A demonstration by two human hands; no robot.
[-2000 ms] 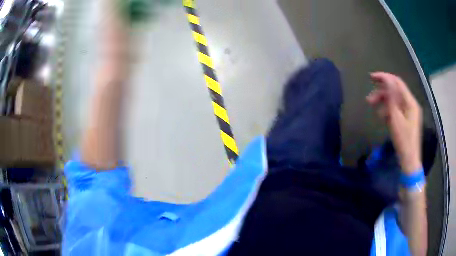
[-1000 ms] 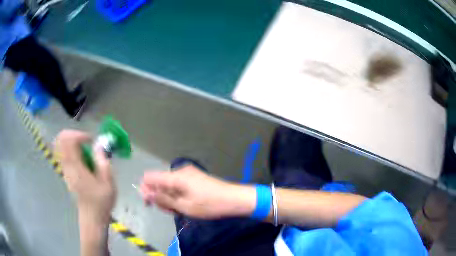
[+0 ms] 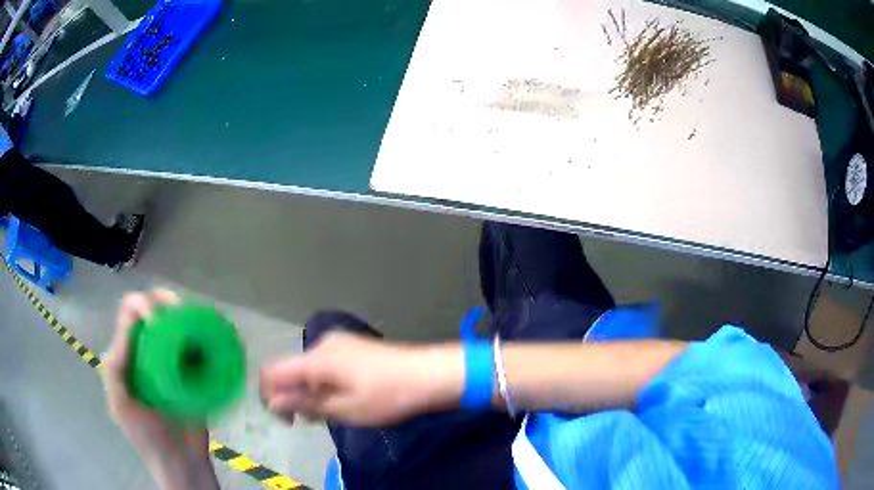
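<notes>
My left hand (image 3: 134,383) holds a green round flanged spool (image 3: 192,362) at the lower left, above the floor; the spool's face with its dark centre hole is towards me, slightly blurred. My right hand (image 3: 345,378) is just right of the spool, apart from it, with fingers drawn together and blurred; I cannot tell whether they pinch something thin. The right wrist has a bright blue band (image 3: 477,373) and a thin pale bracelet. A tangled brown-gold heap of fine leaded parts (image 3: 659,62) lies on the beige board (image 3: 613,182), with faint pale rows (image 3: 537,98) left of it.
The green bench (image 3: 287,105) runs across the top. A blue tray (image 3: 165,43) of small dark parts sits upper left. A black device (image 3: 791,62) stands at the board's right edge, with a cable hanging below. Another person's leg (image 3: 57,211) and a blue stool (image 3: 36,254) are at left.
The view has shifted, showing more of the bench and the blue tray. The green spool has turned its round face towards me and moved lower. Both hands remain close together.
</notes>
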